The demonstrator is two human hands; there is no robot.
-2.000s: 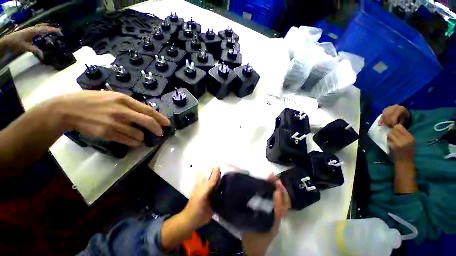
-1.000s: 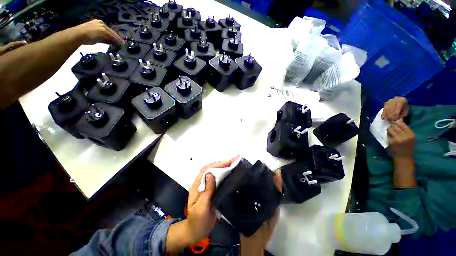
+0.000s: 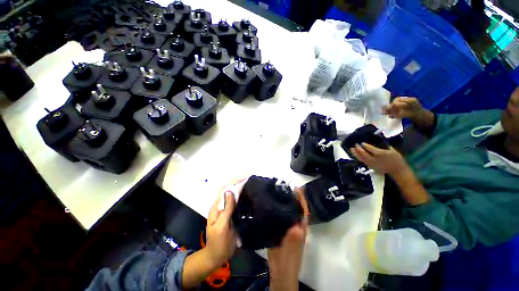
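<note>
A black plug-in cube (image 3: 263, 213) is held between my two hands over the table's near edge, its metal prongs facing up and away. My left hand (image 3: 221, 230) is on its left side and presses a white wiping cloth (image 3: 232, 193) against it. My right hand (image 3: 290, 244) grips the cube from its right and lower side; part of that hand is hidden by the cube.
Many black cubes (image 3: 161, 122) stand prongs-up at left. Several more (image 3: 327, 199) lie right of my hands. A squeeze bottle (image 3: 398, 251) lies at lower right. White bags (image 3: 341, 68) are piled behind. A person in green (image 3: 455, 170) reaches in from the right. Orange loops (image 3: 219, 277) show below.
The cube in my hands has turned, so its prongs now show at the top. The person at right has taken hold of a cube. The other worker's arm at left has withdrawn from the cubes.
</note>
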